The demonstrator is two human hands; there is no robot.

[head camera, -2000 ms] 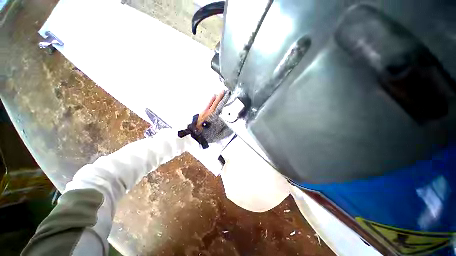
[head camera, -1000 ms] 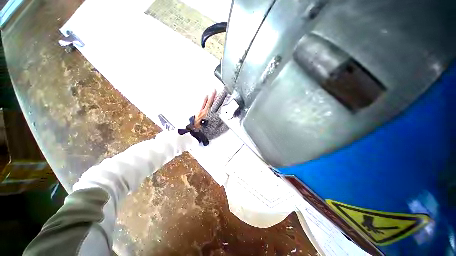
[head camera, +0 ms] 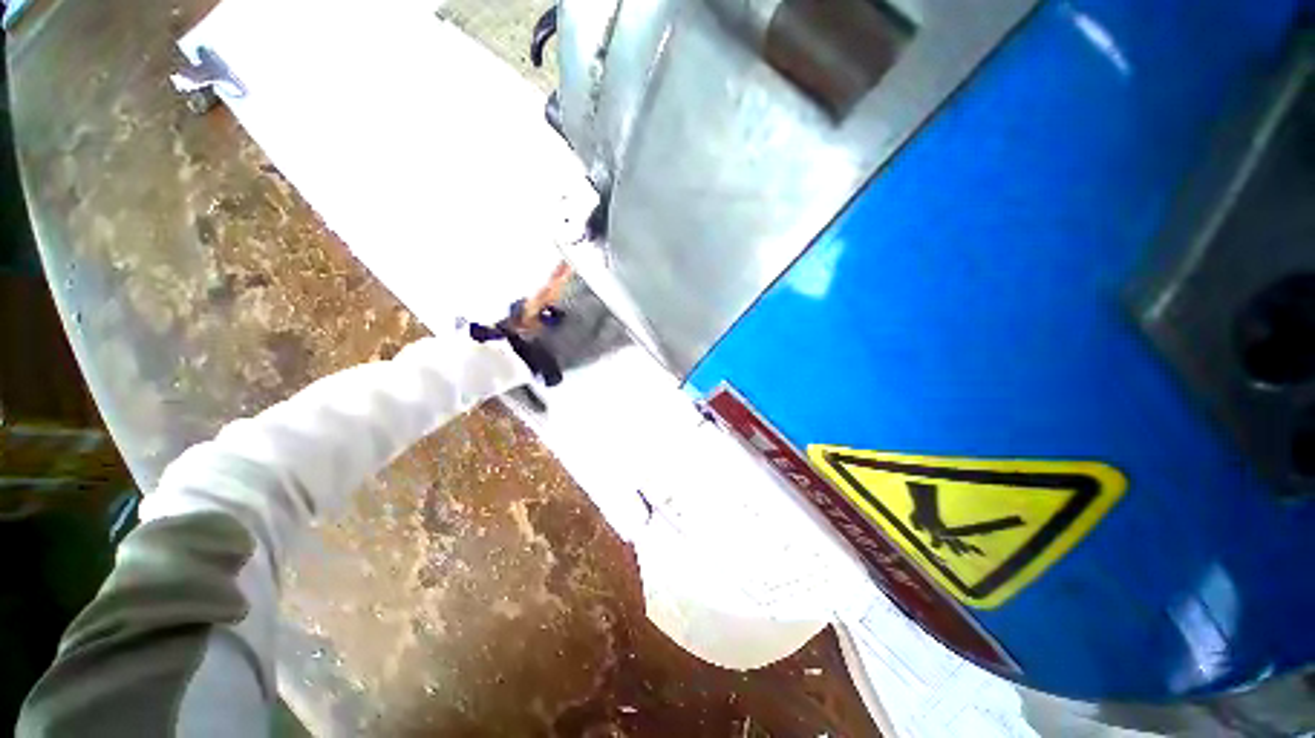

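The cloth cutting machine (head camera: 923, 332), silver and blue with a yellow warning triangle, fills the right half of the view. Its blade is hidden. The white fabric lay (head camera: 390, 144) runs from the upper left under the machine towards the lower right, with faint printed lines on its lower part. My left hand (head camera: 577, 320), in a grey mesh glove with a dark strap and some bare fingers, lies on the lay against the machine's left side. Its fingertips are partly hidden by the machine. My right hand is not in view.
A silver clip (head camera: 211, 75) grips the lay's upper left edge. Another clip (head camera: 522, 398) is partly hidden below my left wrist. The brown mottled table (head camera: 476, 577) curves along the left. A grey-beige strip (head camera: 505, 26) lies at the top.
The machine has shifted left and lower across the view, showing more of its blue body and warning triangle. My left hand appears slightly further left and is more covered by the machine.
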